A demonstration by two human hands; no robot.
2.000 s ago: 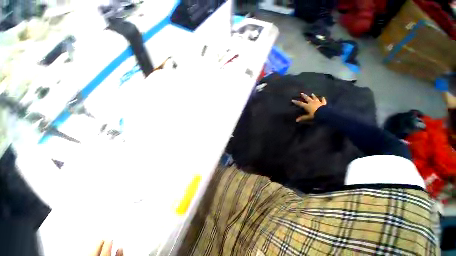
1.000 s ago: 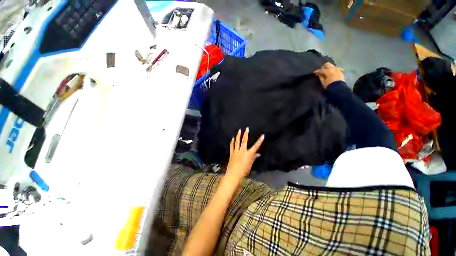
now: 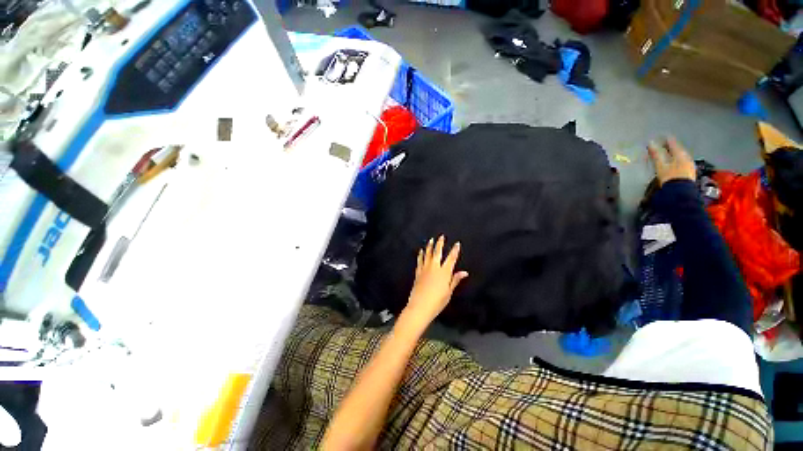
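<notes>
A large black work pile (image 3: 519, 203) lies to the right of the white machine table, beside the plaid lap. Its top layer is spread out fairly flat. My left hand (image 3: 435, 277) rests with spread fingers on the pile's near left part and grips nothing. My right hand (image 3: 672, 162) is off the pile, beyond its far right side, above the floor. It is open and holds nothing visible.
The white table (image 3: 255, 247) carries a sewing machine head (image 3: 44, 220), red-handled snips (image 3: 304, 131) and an orange block (image 3: 224, 410). A blue basket (image 3: 426, 101) stands behind the pile. Red bags (image 3: 748, 225) lie right. A cardboard box (image 3: 704, 53) stands farther back.
My right hand has let go of the pile's far edge and moved right, off the cloth. The top layer lies flatter. My left hand has stayed on the pile's near left part.
</notes>
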